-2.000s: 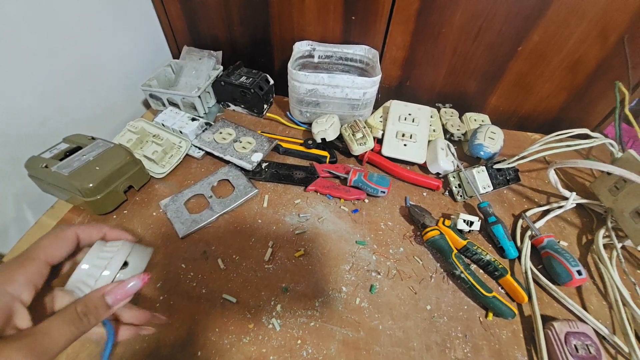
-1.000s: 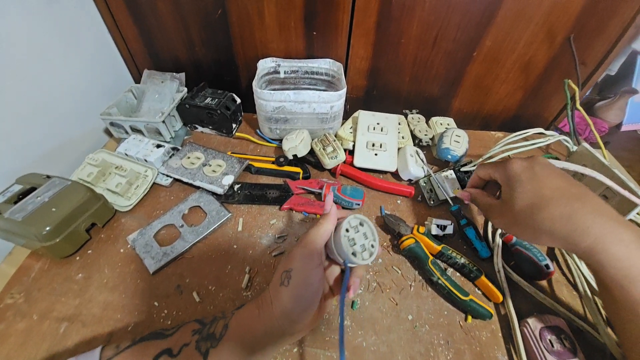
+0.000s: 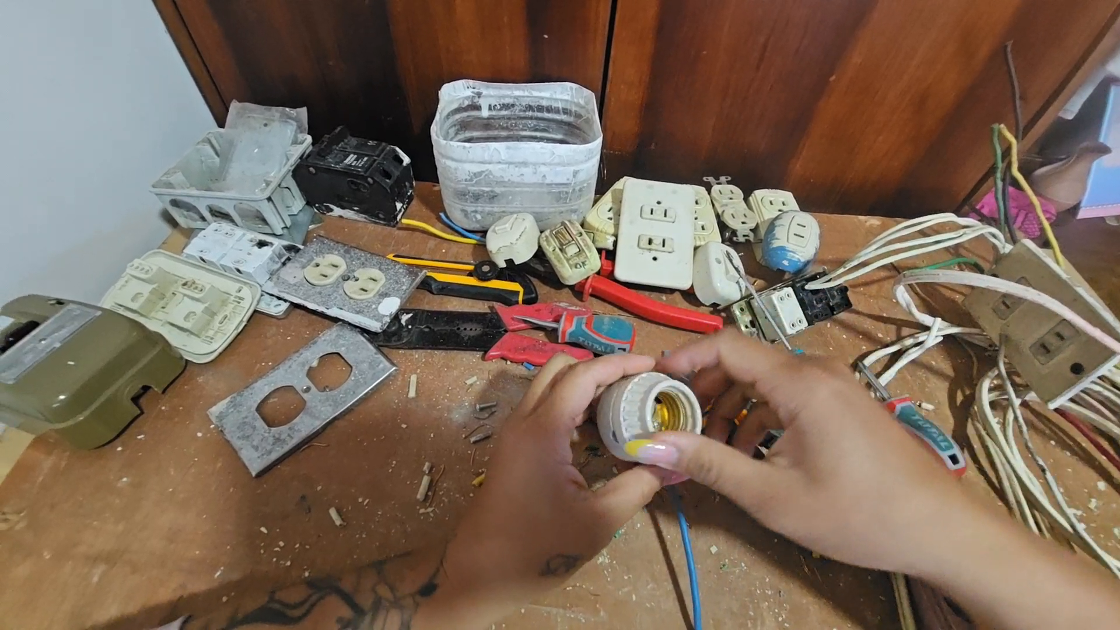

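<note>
A white lamp socket (image 3: 626, 411) with a brass-coloured threaded inside faces up and to the right near the middle of the view. My left hand (image 3: 560, 472) grips it from the left side. On its right, my right hand (image 3: 779, 437) touches the socket with the thumb on its front rim; its other fingers are behind and partly hidden. A blue wire (image 3: 687, 560) hangs down below the socket. Just beyond the hands lie a small screwdriver (image 3: 599, 333) and red-handled wire strippers (image 3: 534, 324). My right hand hides most of the tools under it.
A metal outlet cover plate (image 3: 302, 398), an olive plastic box (image 3: 87, 367) and a duplex outlet (image 3: 341, 278) lie left. Behind stand a white plastic container (image 3: 516, 166) and a black circuit breaker (image 3: 357, 175). White cables (image 3: 997, 437) and another screwdriver (image 3: 927, 433) are at right.
My right hand has come from the small screwdriver area at the right to the socket. The socket, held low at the left two seconds ago, is now between both hands, its threaded opening showing.
</note>
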